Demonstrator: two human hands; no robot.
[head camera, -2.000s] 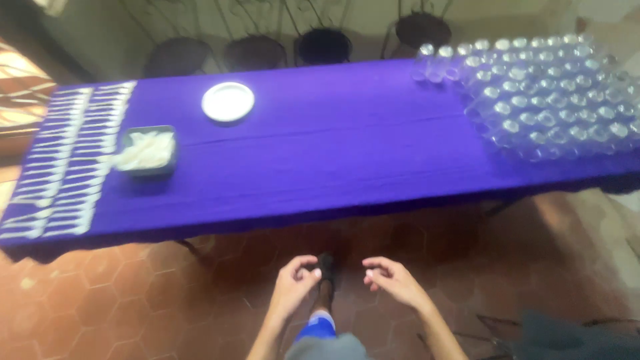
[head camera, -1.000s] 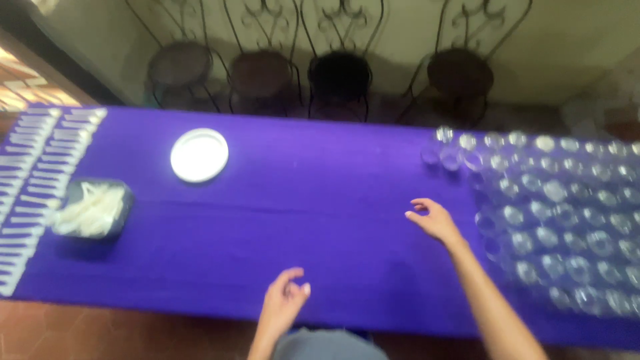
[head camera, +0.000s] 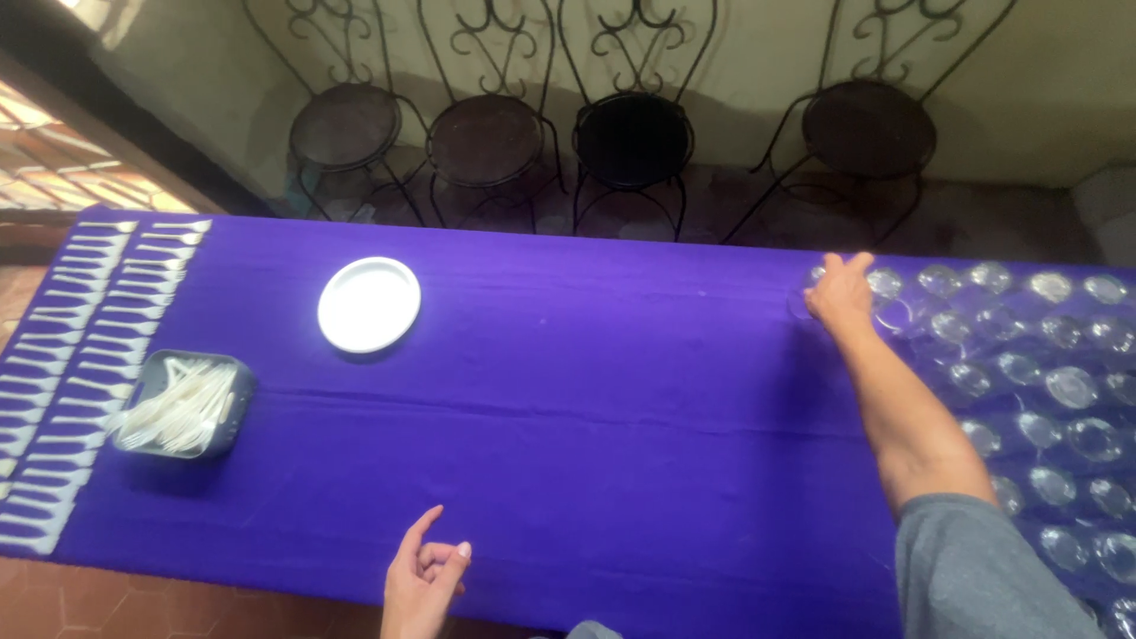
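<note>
My right hand (head camera: 841, 293) reaches to the far edge of the table, over a clear glass at the corner of the rows of clear glasses (head camera: 1072, 388). Its fingers are spread about that glass and partly hide it; whether they grip it cannot be told. Near the table's front edge my left hand (head camera: 430, 568) is held with fingers apart and nothing in it. A stack of white plates (head camera: 369, 304) lies left of centre. White plastic forks lie in a grey container (head camera: 185, 404), and two columns of white forks (head camera: 106, 342) line the left end.
A purple cloth (head camera: 550, 461) covers the long table. Behind it stand several metal chairs with round dark seats (head camera: 633, 139), against a pale wall. A barred opening is at the far left, and a tiled floor shows at the lower left.
My right hand has moved forward and right, over the table to the glasses. My left hand was before the table and is now over its front part. The view has moved nearer to the table.
</note>
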